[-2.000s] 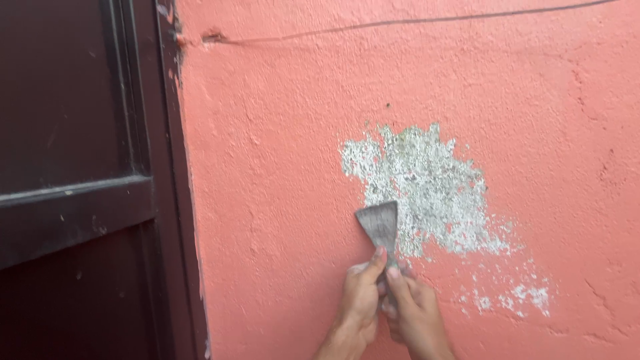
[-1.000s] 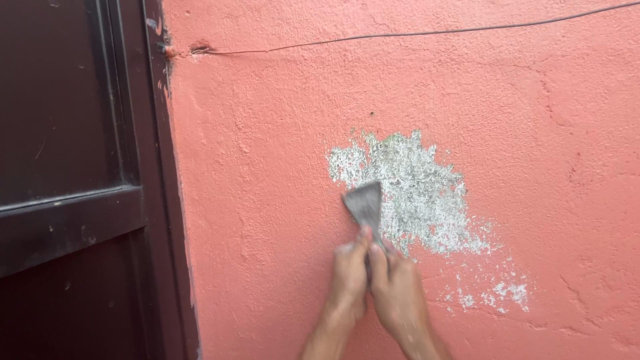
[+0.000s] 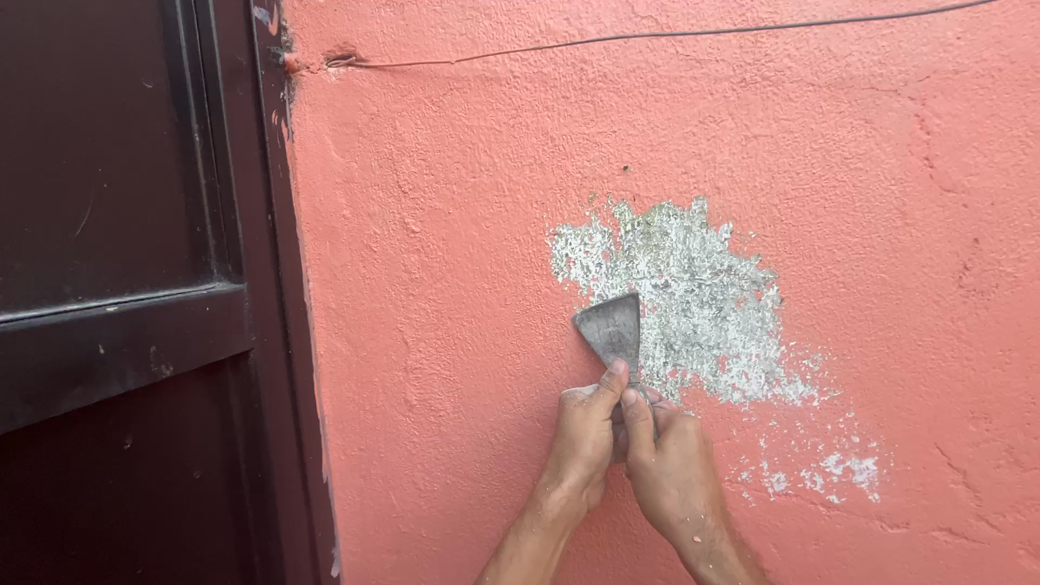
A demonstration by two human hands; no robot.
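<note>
A metal paint scraper [image 3: 613, 327] points upward, its wide blade at the lower left edge of a bare, whitish-grey patch [image 3: 699, 301] in the salmon-painted wall [image 3: 439, 244]. Around its handle, just below the blade, closes my left hand [image 3: 587, 431], thumb at the base of the blade. My right hand [image 3: 670, 459] grips the same handle from the right, against the left one. Most of the handle is hidden by the fingers. Small pale flecks cling to both hands and wrists.
A dark brown metal door [image 3: 122, 341] with its frame stands at the left, beside the wall. A thin wire [image 3: 650, 35] runs across the wall above, from a small hole near the frame. Smaller chipped spots [image 3: 845, 471] lie at the lower right, and fine cracks mark the paint.
Both hands stay on the scraper throughout. The blade overlaps the patch's left part one second ago and now sits lower, at its lower left edge.
</note>
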